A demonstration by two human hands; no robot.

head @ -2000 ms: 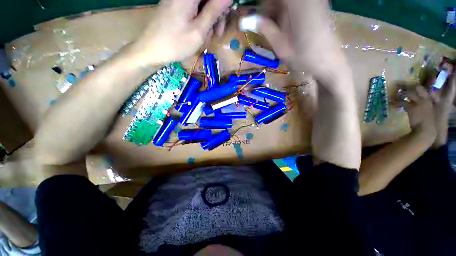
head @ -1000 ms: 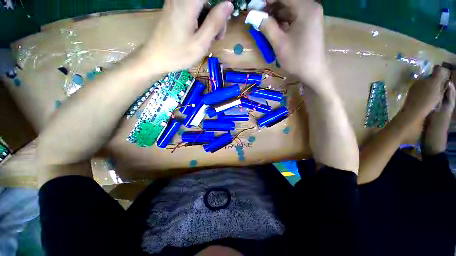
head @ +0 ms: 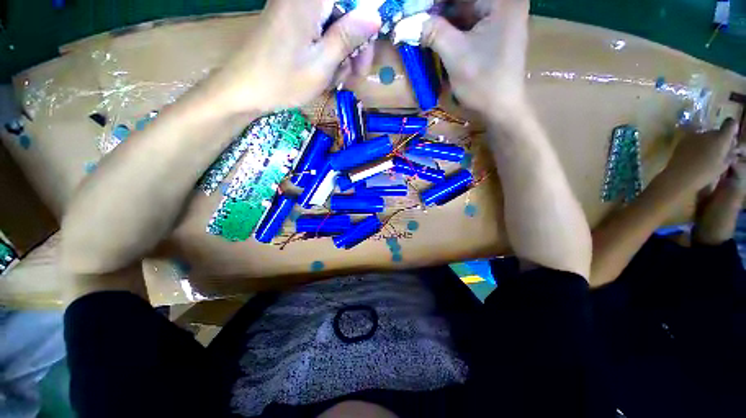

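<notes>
My left hand (head: 331, 57) and my right hand (head: 474, 57) meet at the top edge, partly cut off. A small green-and-white circuit board (head: 391, 10) shows at my left fingertips, between the hands. My right hand holds a blue battery cell (head: 420, 77), which points down below its fingers. A white covering or pad (head: 411, 29) is at my right thumb tip; I cannot tell which. Several blue cells with thin wires lie in a pile (head: 362, 153) below my hands, some with white pads. Green PCB panels (head: 260, 175) lie left of the pile, touching it.
The work lies on taped brown cardboard (head: 442, 237) with blue-green dots. Another green panel (head: 623, 163) lies at the right, near another person's hands and forearm (head: 695, 167). A green belt (head: 638, 37) runs behind. A dark edge shows at the far left.
Since two seconds ago, a blue cell has been lifted from the back of the pile into my right hand. My hands have come together around the board. The other person's hands have moved.
</notes>
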